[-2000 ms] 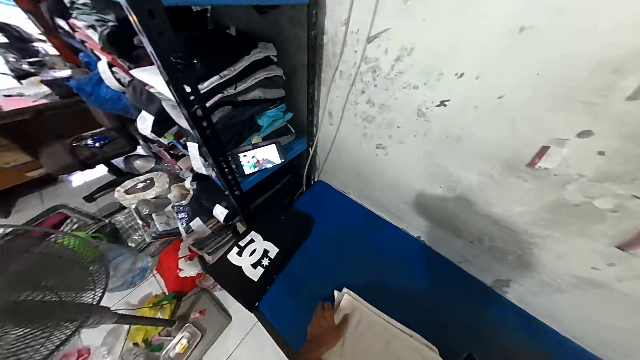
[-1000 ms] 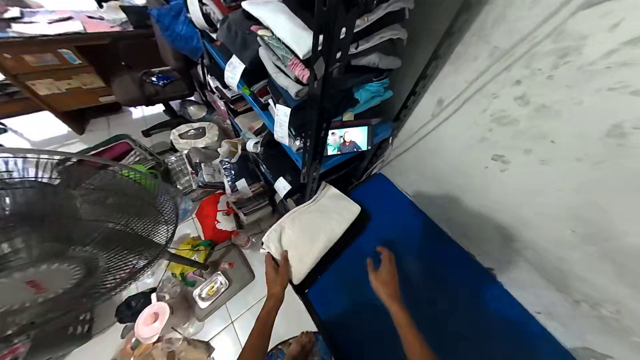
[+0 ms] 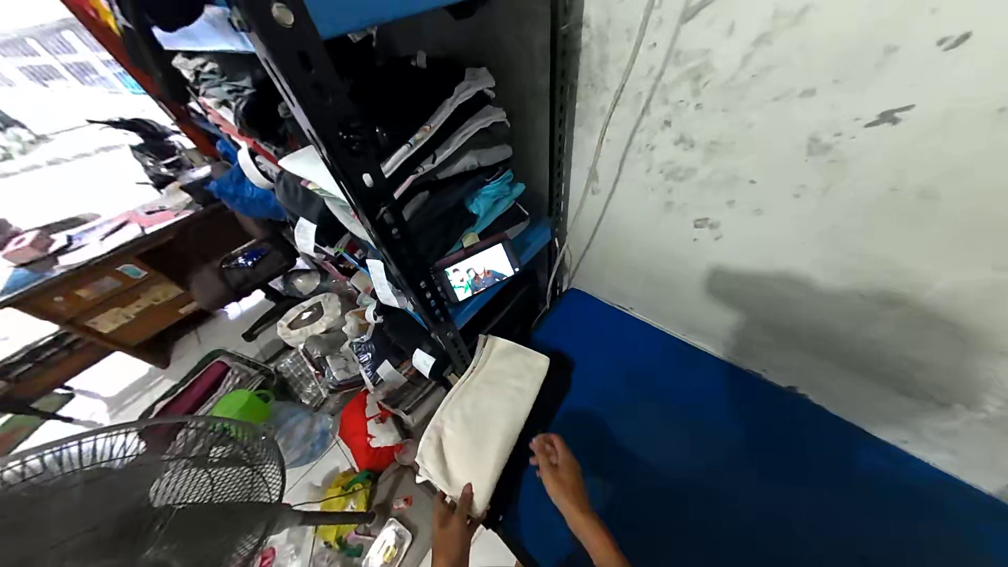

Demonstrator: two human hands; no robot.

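A folded cream cloth (image 3: 488,417) lies over black fabric (image 3: 543,394) at the left edge of the blue tabletop (image 3: 669,441). My left hand (image 3: 454,524) touches the near end of this cloth, its fingers at the lower edge; whether it grips is hard to tell. Just right of the cloth, above the blue surface, my right hand (image 3: 557,468) is held with bent fingers and nothing in it.
A black metal shelf post (image 3: 370,181) stands beyond the cloth, with folded clothes (image 3: 457,142) and a lit phone (image 3: 480,272) on the shelf. A fan (image 3: 157,488) is at lower left. Bags and baskets cover the floor; a stained wall (image 3: 787,197) rises at right.
The cream cloth, at the bottom of the view two seconds ago, now lies at the table's left edge over the black fabric with the white logo. My right hand has come into view since the first frame.
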